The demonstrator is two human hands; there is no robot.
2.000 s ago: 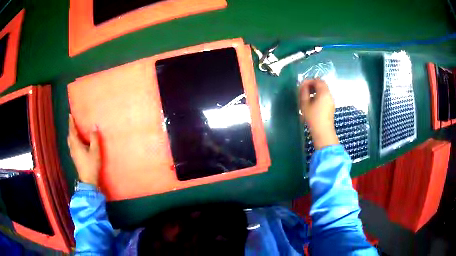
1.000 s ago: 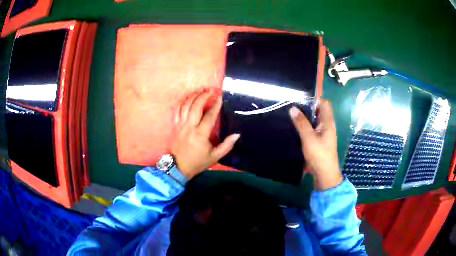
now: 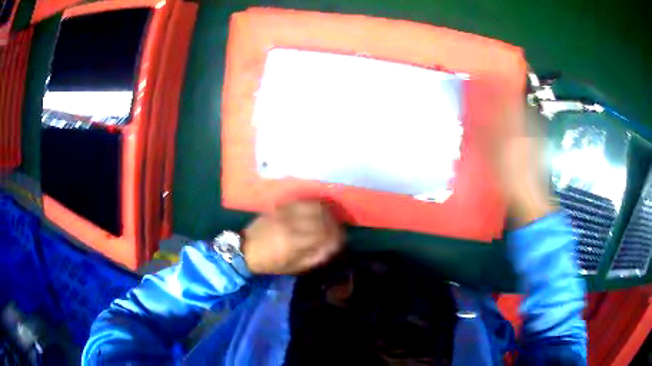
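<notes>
A tablet [image 3: 357, 121] lies back up on the orange-red foam tray [image 3: 243, 78] in front of me, its back white with glare. A small dark spot shows at its lower left corner. My left hand [image 3: 297, 236] is at the tray's front edge with its fingers curled; whether it holds something small is hidden. My right hand [image 3: 522, 164] is blurred, at the right end of the tray near the air gun; its fingers cannot be made out.
The silver air gun [image 3: 547, 96] lies beyond the tray's right end, on a blue hose. Clear parts sheets [image 3: 590, 207] with dark rows lie at right. Stacked foam trays [image 3: 161, 129] with dark tablets stand at left. More orange-red foam is at lower right.
The tablet has gone from glossy black side up to pale back up and lies lengthwise across the tray. Both hands have come off it, the right outward. The view has shifted left.
</notes>
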